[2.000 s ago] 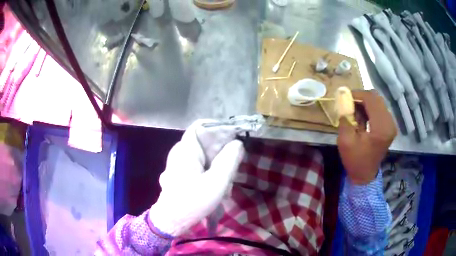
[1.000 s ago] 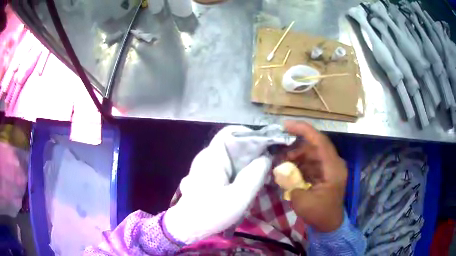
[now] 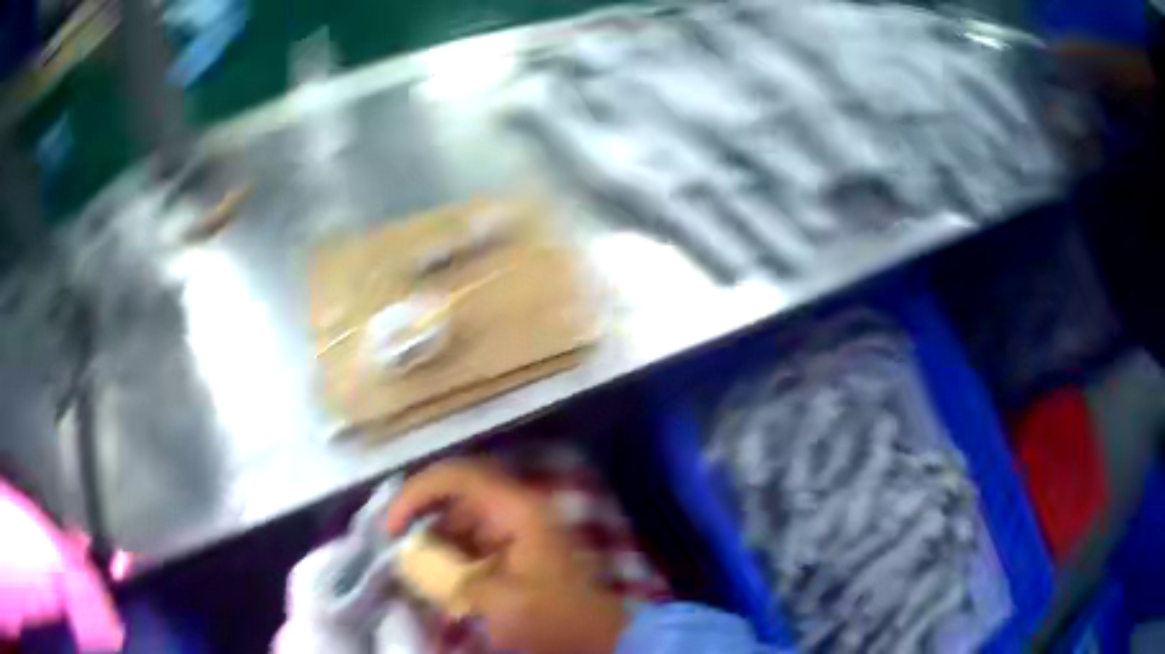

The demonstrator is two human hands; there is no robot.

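The frame is blurred. My left hand, in a white glove, is at the bottom edge, partly cut off, and holds a grey handle below the bench edge. My right hand is bare and closed against the handle's end, overlapping my left hand. A yellowish finger cot or pad is at its thumb and fingers. The white glue or paint cup stands on the cardboard pad, with a thin stick across it. Whether my right fingers grip the handle or only touch it is hard to see.
Rows of grey handles lie on the metal bench behind and right of the cardboard. A blue tote full of grey parts is below the bench at right. A tan tape roll lies at the back left. Pink-white glare shows lower left.
The view has swung right, so the bench and cardboard appear further left and tilted. More rows and the right tote show. My right hand has come from the cup to the handle in my left hand.
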